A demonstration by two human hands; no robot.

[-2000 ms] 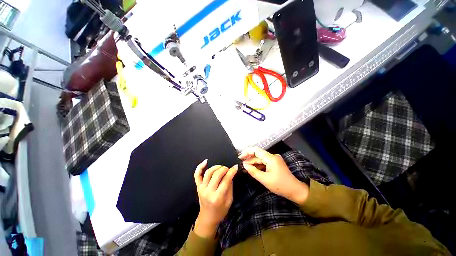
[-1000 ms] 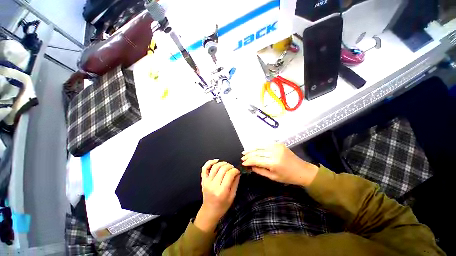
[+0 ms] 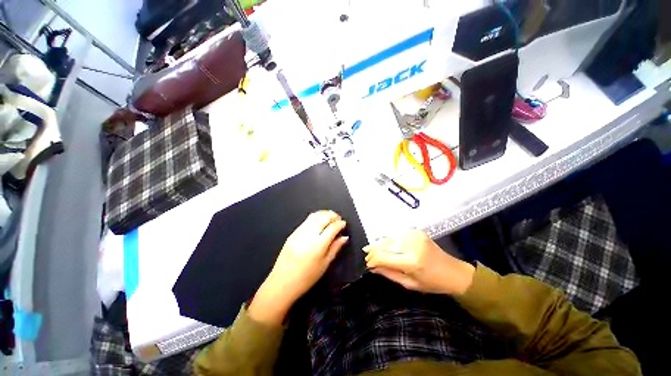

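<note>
A black panel [image 3: 254, 235], plain face up with angled corners at its left end, lies on the white table. Its upper corner is at the presser foot [image 3: 337, 150] of the white sewing machine [image 3: 390, 62]. My left hand [image 3: 313, 246] lies on the panel near its right edge, fingers bent; whether it pinches cloth is unclear. My right hand [image 3: 412, 261] pinches the panel's right edge near its lower corner, at the table's front. The fingertips' exact hold is partly hidden.
A plaid stack [image 3: 158, 172] and a dark red-brown bag [image 3: 195, 77] are at left. Snips [image 3: 397, 191], red-and-yellow scissors [image 3: 425, 161] and an upright phone [image 3: 485, 114] stand or lie right of the needle. Plaid cloth [image 3: 577, 253] is on the dark side surface at right.
My left hand has moved from the panel's lower edge up onto the panel, towards the machine. My right hand still holds the edge. The view has shifted.
</note>
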